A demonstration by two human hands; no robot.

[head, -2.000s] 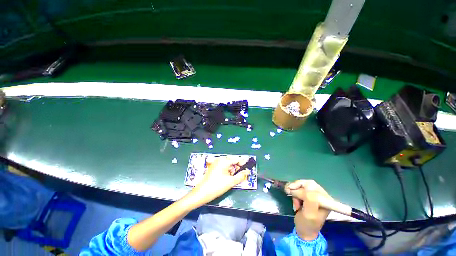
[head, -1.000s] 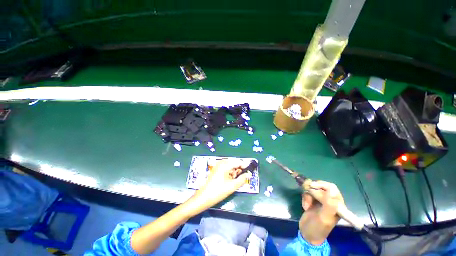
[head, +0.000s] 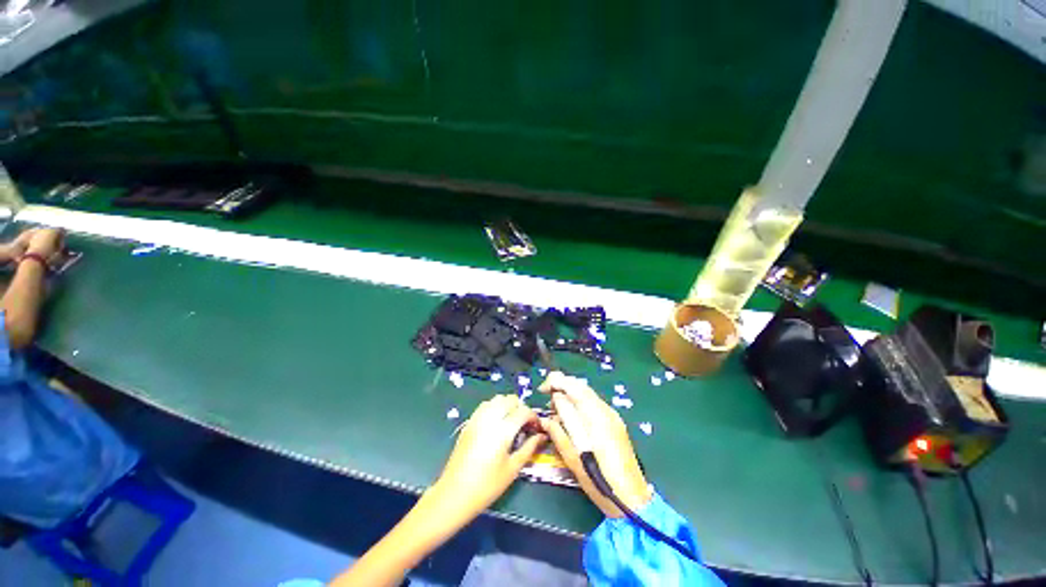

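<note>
The phone unit lies on the green mat, mostly hidden under my hands; an orange-yellow part and its lower edge show. My left hand is over its left part, fingertips pinching a small black module. My right hand touches my left fingertips and holds the soldering iron, whose tip points up and away over the pile of black modules. The iron's handle is mostly hidden by the hand; its black cord runs down over the wrist. Small white pieces lie around the pile.
The tip-cleaning cup stands at the foot of the taped post. Right of it are a black fan and the soldering station with cords. Phone units lie on the belt. Another person's hands are at far left.
The view has shifted, so the bench sits lower in the picture. My right hand has moved left to my left hand, and the iron now points up and away. Another person's arm has appeared at far left.
</note>
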